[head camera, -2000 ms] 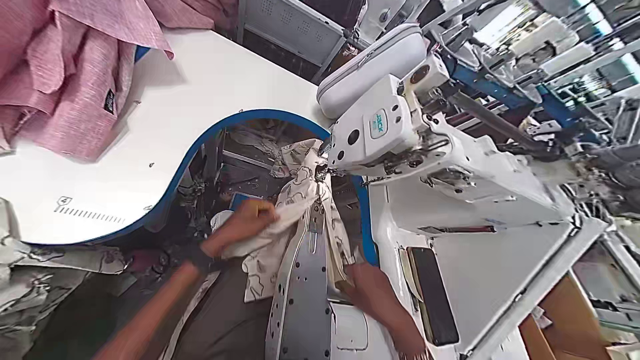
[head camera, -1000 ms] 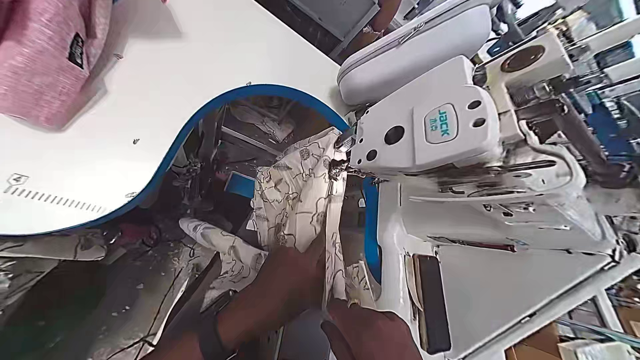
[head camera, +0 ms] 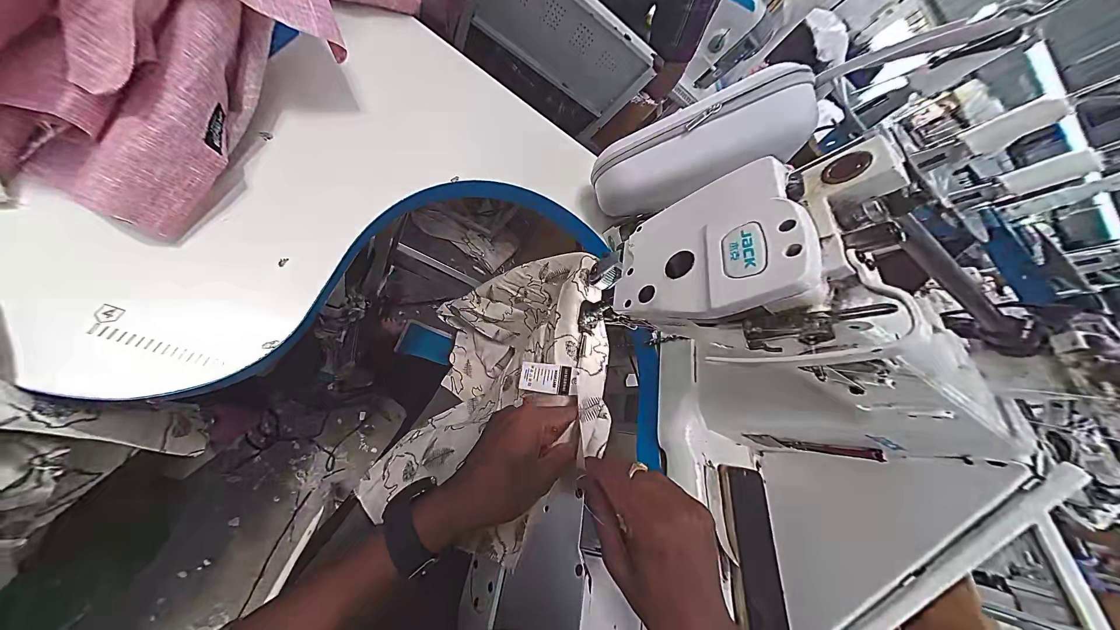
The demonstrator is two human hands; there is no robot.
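Note:
Cream patterned fabric runs from the needle area of a white Jack sewing machine down to my hands. My left hand, with a black band on the wrist, grips the fabric just below a small white and black label. Close beside it, my right hand, wearing a ring, pinches the fabric's edge between thumb and fingers. The fabric's lower part hangs beneath my left forearm over the machine's narrow metal arm.
A white table with a blue curved edge is at the left, bearing pink garments. A grey zipped case lies behind the machine head. Part of another person shows at the top.
My hands, apart two seconds ago, are now close together on the fabric. The label has come into sight above my left hand. The view has moved nearer the machine.

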